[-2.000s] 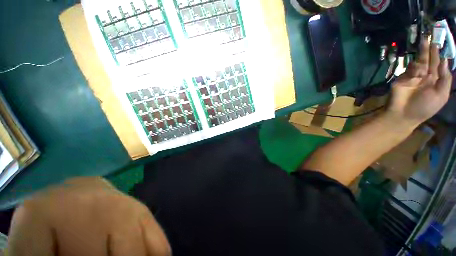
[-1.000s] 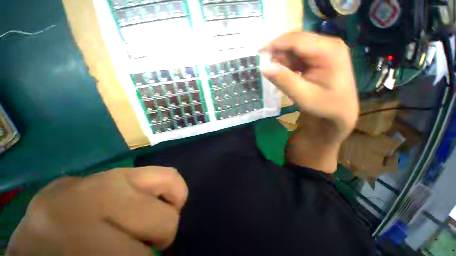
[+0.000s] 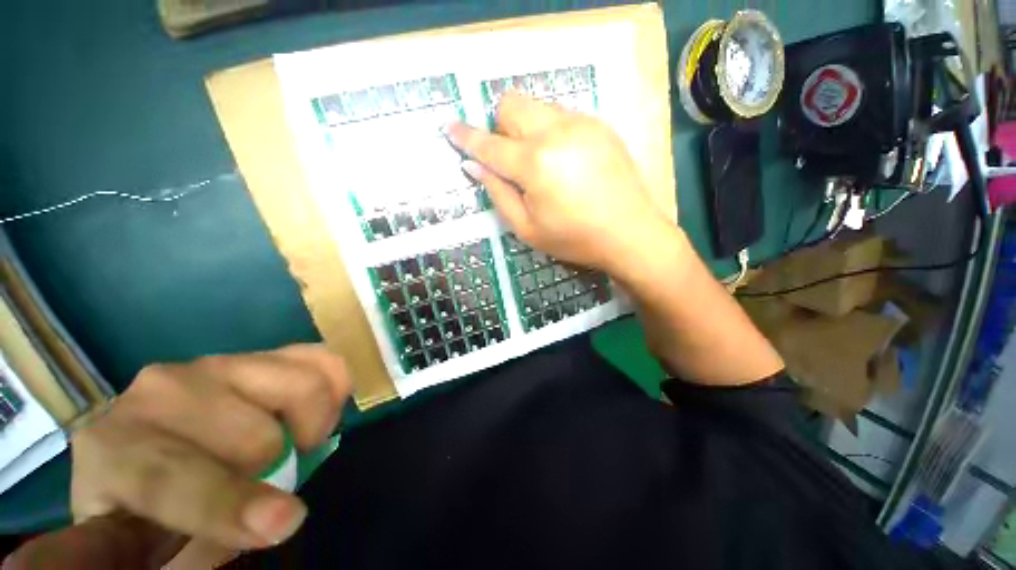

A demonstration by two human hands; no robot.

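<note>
Four green-edged PCB panels lie in a grid on a white sheet (image 3: 323, 239) over tan cardboard (image 3: 253, 145). The lower-left panel (image 3: 442, 303) shows dark boards; the upper-left panel (image 3: 384, 98) is partly lost in glare. My right hand (image 3: 568, 184) is over the upper panels, its fingertips at the right edge of the upper-left one; nothing shows in it, and contact is unclear. It partly covers the right-hand panels. My left hand (image 3: 201, 445) is at the lower left, off the cardboard, fingers curled. A small green-and-white band or piece (image 3: 282, 462) shows at its fingers; whether gripped is unclear.
A thin solder wire (image 3: 100, 198) crosses the green mat at left. Layered carriers (image 3: 50, 334) lie at the left edge. At right are a solder reel (image 3: 749, 65), a black slab (image 3: 735, 189) with a white plug, a black box (image 3: 847, 100), and cardboard (image 3: 836, 278) below.
My right hand has come from the far right, past the panels' right edge, onto the upper panels. The view has shifted, showing more of the panels' far side. The green-and-white piece now shows clearly.
</note>
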